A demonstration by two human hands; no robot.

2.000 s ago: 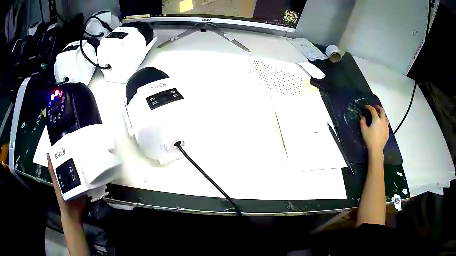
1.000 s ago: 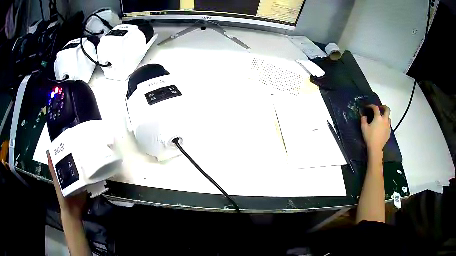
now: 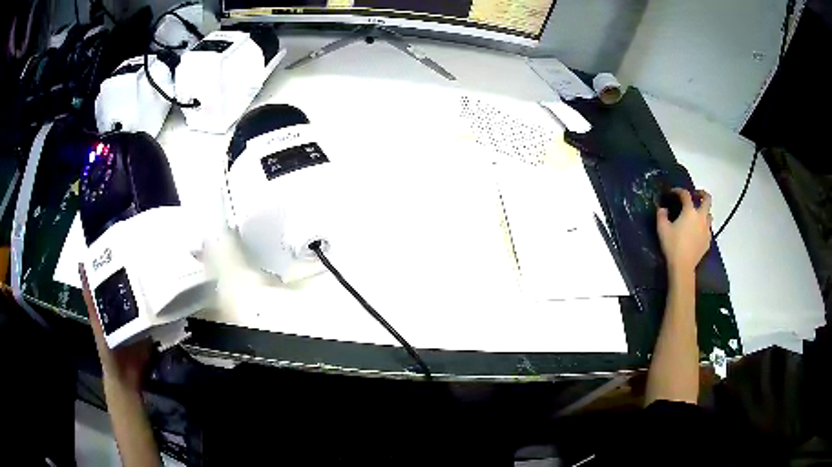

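A white PTZ camera [image 3: 160, 264] with a glossy black head is at the left front edge of the bench. A ring of small lights glows red, white and blue on its head. My left hand [image 3: 123, 351] holds it from below and from the left side; most of my fingers are hidden behind it. My right hand [image 3: 684, 228] rests on a dark computer mouse [image 3: 671, 202] on the dark mat [image 3: 639, 164], with the mouse partly hidden under the fingers. A second white camera [image 3: 278, 201] lies on the white sheet, with its black cable [image 3: 369, 306] running over the front edge.
More white cameras [image 3: 214, 77] with black cables stand at the back left. A monitor [image 3: 401, 23] on splayed silver legs is at the rear. Papers [image 3: 566, 246], a dark pen [image 3: 618, 260] and a small roll [image 3: 607, 88] lie toward the right.
The whole view has shifted slightly, so the bench sits a little higher in the picture. The monitor picture has changed. Both hands stay in nearly the same places.
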